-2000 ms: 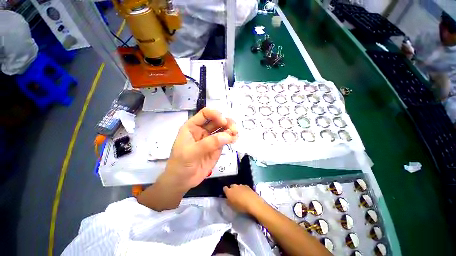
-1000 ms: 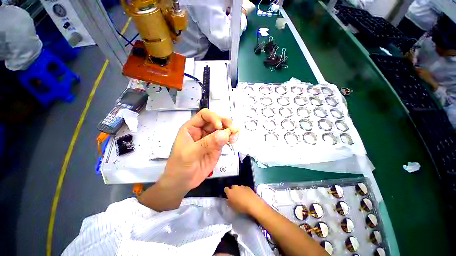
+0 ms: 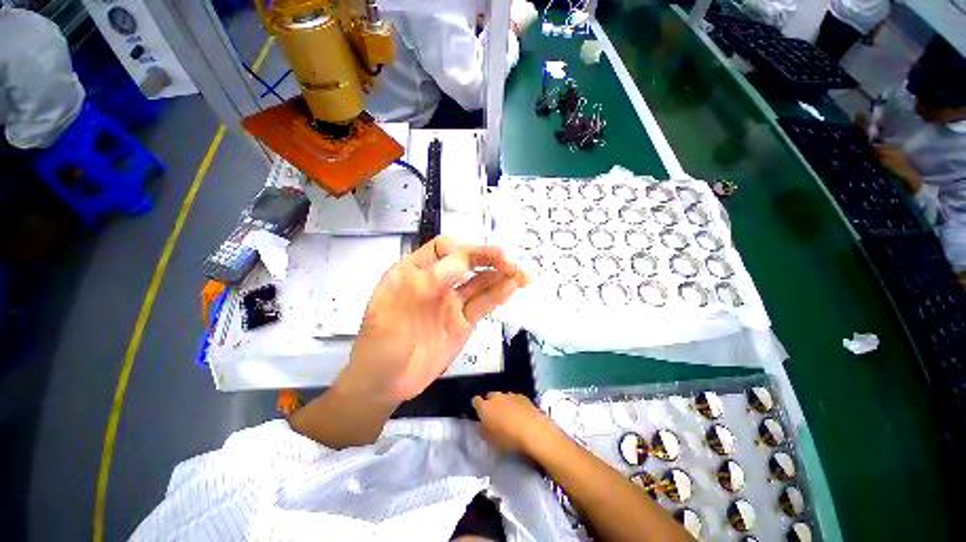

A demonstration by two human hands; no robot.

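Observation:
My left hand (image 3: 418, 318) is raised in front of the white press base, thumb and fingertips close together; whether something small is between them is too unclear to tell. Its fingertips are at the left edge of a white housing sheet (image 3: 625, 333) with rows of silver ring housings (image 3: 651, 293). My right hand (image 3: 506, 415) is low, near the press base's front right corner, its fingers curled and partly hidden. To its right, a clear-grey module tray (image 3: 593, 415) holds rows of round display modules (image 3: 730, 473) with gold-brown tails.
The press has a gold press head (image 3: 323, 64) over an orange-brown plate (image 3: 323, 146). On the white base (image 3: 286, 365) are a handheld terminal (image 3: 257, 228), a small black block (image 3: 260, 307) and a black bar (image 3: 432, 191). Dark cables (image 3: 572, 119) lie on the green bench. People in white stand around.
My left fingers have shifted slightly right and straightened, with a wider gap behind the fingertips. The view has shifted slightly. My right hand stays in place.

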